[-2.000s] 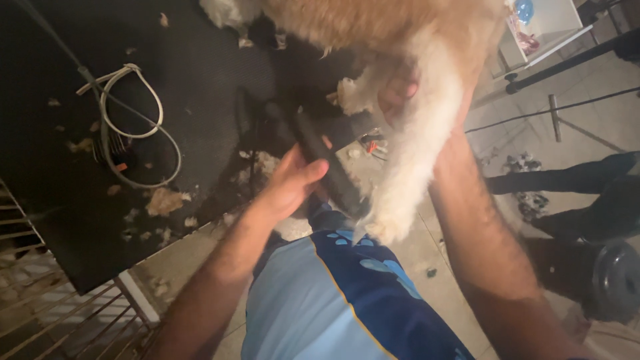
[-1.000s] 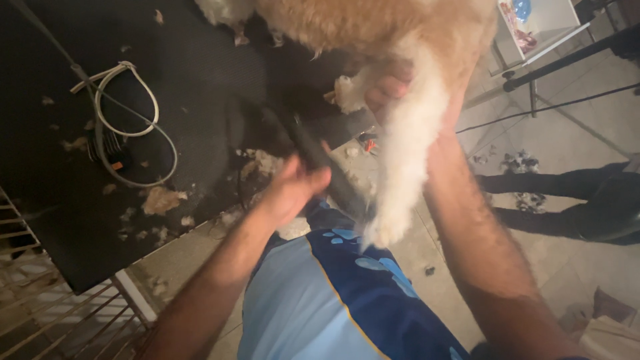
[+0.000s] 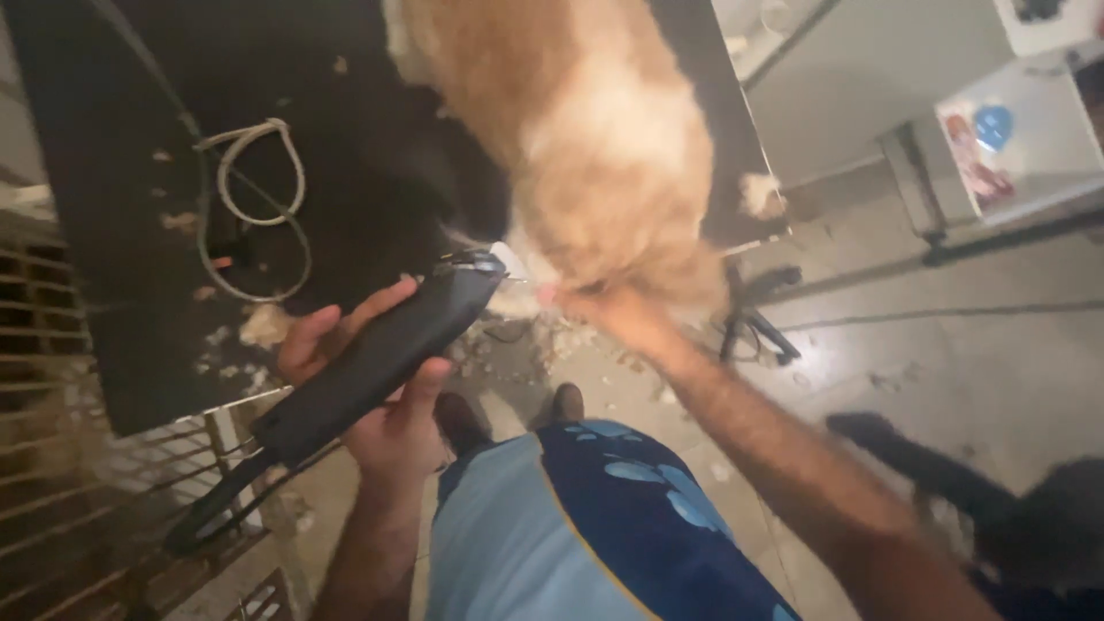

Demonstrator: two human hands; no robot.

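In the lower left, my left hand (image 3: 379, 371) holds black electric hair clippers (image 3: 379, 358), their blade end pointing up and right toward a tan-and-white furry animal (image 3: 604, 164). The metal blade is close to pale fur at the animal's near end; whether they touch is unclear. My right hand (image 3: 617, 315) is at that same end, with its fingers partly hidden in the fur and curled around a part I cannot make out. The animal is on a black tabletop (image 3: 362, 172) at the top centre.
A looped pale cord (image 3: 297, 185) and a grey cable rest on the tabletop, among loose fur tufts (image 3: 267, 326). Wire bars (image 3: 52, 483) stand at lower left. More fur litters the tiled floor near my shoes (image 3: 567, 402). A white tray (image 3: 1035, 147) with small items is at upper right.
The animal's white leg, held up by my right hand before, is no longer seen raised. My left hand now has the clippers pointing up and right. The view has shifted.
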